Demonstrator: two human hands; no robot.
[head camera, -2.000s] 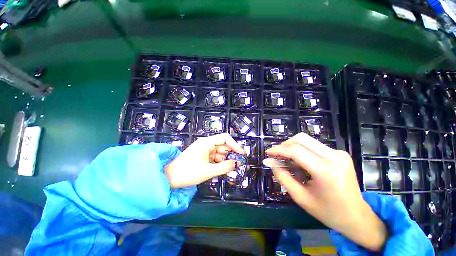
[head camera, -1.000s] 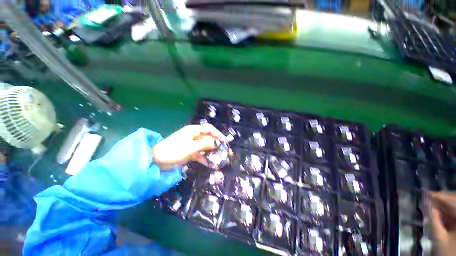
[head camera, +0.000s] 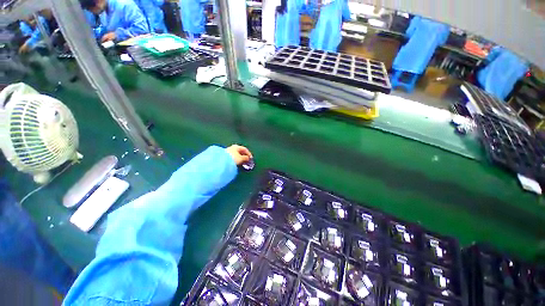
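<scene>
My left hand (head camera: 240, 155) is stretched forward over the green mat, beyond the upper left corner of the blister tray. Its fingertips are closed on a small dark, shiny electronic module (head camera: 248, 164), at or just above the mat; contact with the mat cannot be told. The glossy black blister tray (head camera: 240, 222) lies at the lower middle and right, cut off by the bottom edge. Its visible pockets hold dark roundish modules with pale patches. My right hand is out of the picture.
A fan (head camera: 40, 128), a grey oval case (head camera: 91, 181) and a white flat box (head camera: 99, 204) are at left. A slanted metal post (head camera: 107, 89) stands beside them. Stacked trays (head camera: 328, 67) sit across the bench. A second black tray (head camera: 502, 272) is at lower right. Blue-smocked people are behind.
The view has tilted up and shifted. My left hand has moved from over the tray to the mat beyond its corner, still holding the module. My right hand has left the picture.
</scene>
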